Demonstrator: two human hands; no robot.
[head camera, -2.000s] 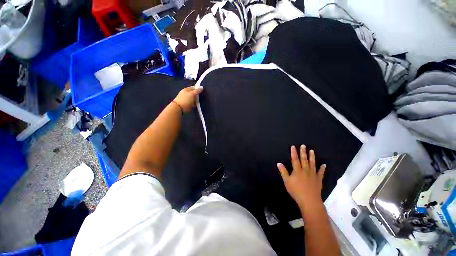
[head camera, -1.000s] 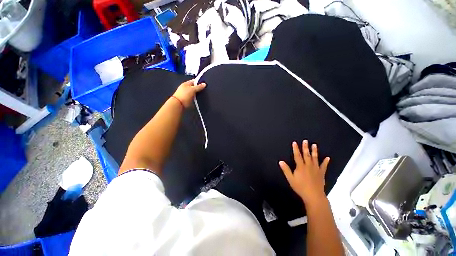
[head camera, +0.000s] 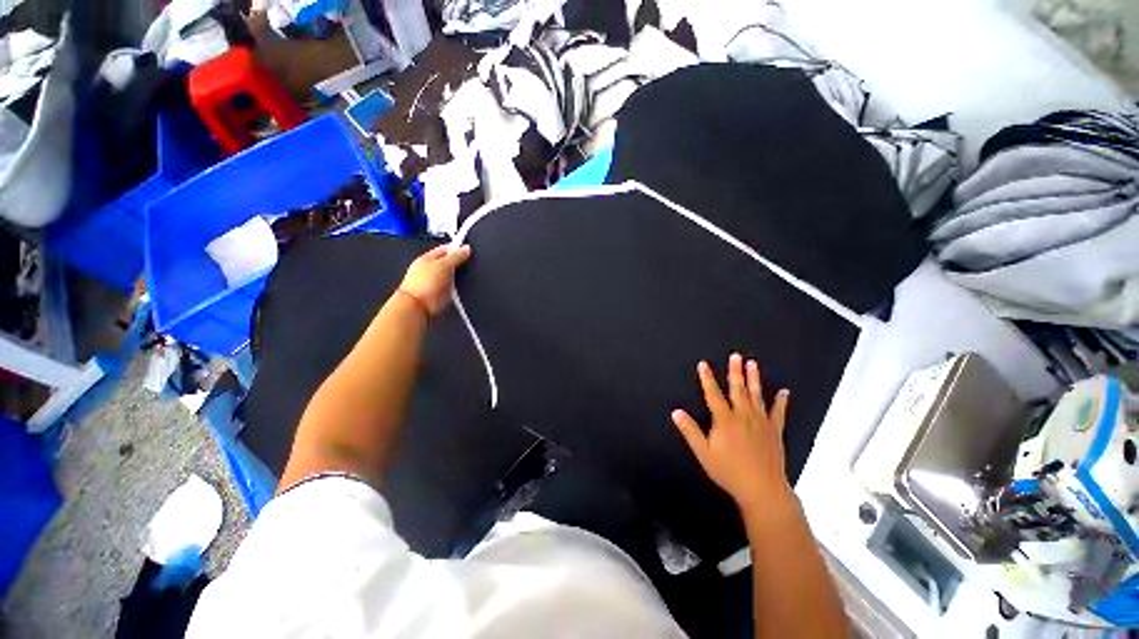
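Observation:
A large black fabric panel (head camera: 600, 300) lies in front of me, with a thin white rim (head camera: 749, 255) showing along its top and right edges. My left hand (head camera: 433, 277) pinches the panel's upper left edge between thumb and fingers. My right hand (head camera: 737, 431) lies flat, fingers spread, on the panel's lower right part. More black panels lie behind it at the upper right (head camera: 781, 162) and to the left (head camera: 327, 300). The overlock machine (head camera: 1084, 456), with blue trim and a metal plate (head camera: 968, 437), stands at the lower right.
A blue crate (head camera: 187, 268) stands at the left, a red stool (head camera: 237, 97) behind it. White and black cut pieces (head camera: 550, 100) are heaped behind the panels. Grey-white layered bundles (head camera: 1062, 243) lie at the right. A white round piece (head camera: 185, 518) lies on the floor.
The camera view has shifted, so the panel and crate appear lower and further left. My left hand still holds the edge and my right hand still lies flat on the panel.

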